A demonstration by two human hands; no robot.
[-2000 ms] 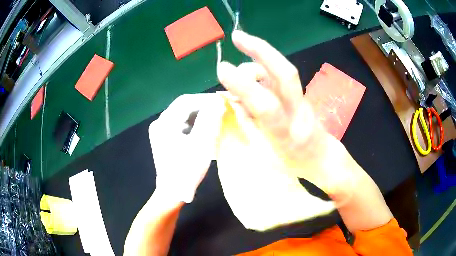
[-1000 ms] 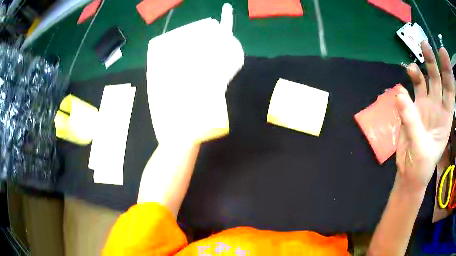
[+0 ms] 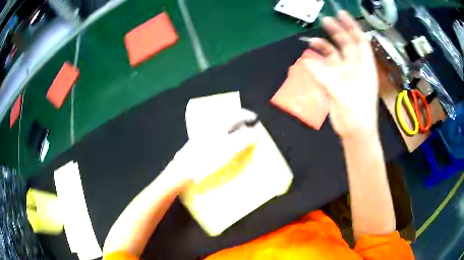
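My left hand [image 3: 216,139], in a white glove, is closed on a large pale yellow label sheet [image 3: 249,185] over the black mat. The grip is overexposed and blurred. A smaller pale sheet [image 3: 211,111] shows just beyond the left hand, apparently on the mat, partly hidden by it. My right hand [image 3: 348,76], bare and blurred, is raised over the red pad [image 3: 305,94], fingers partly spread. A tiny silvery piece [image 3: 305,39] shows at its fingertips; whether they hold it is unclear.
White strips [image 3: 76,210] and a yellow folded sheet [image 3: 46,210] lie left, beside dark crinkled plastic [image 3: 12,218]. The green belt [image 3: 107,91] carries red pads and a pale-sided box [image 3: 299,9]. A tape roll [image 3: 379,12] and scissors [image 3: 414,111] are right.
The view has turned and shifted. My left hand has come nearer the small sheet, with the large sheet extending toward me. My right hand remains over the red pad.
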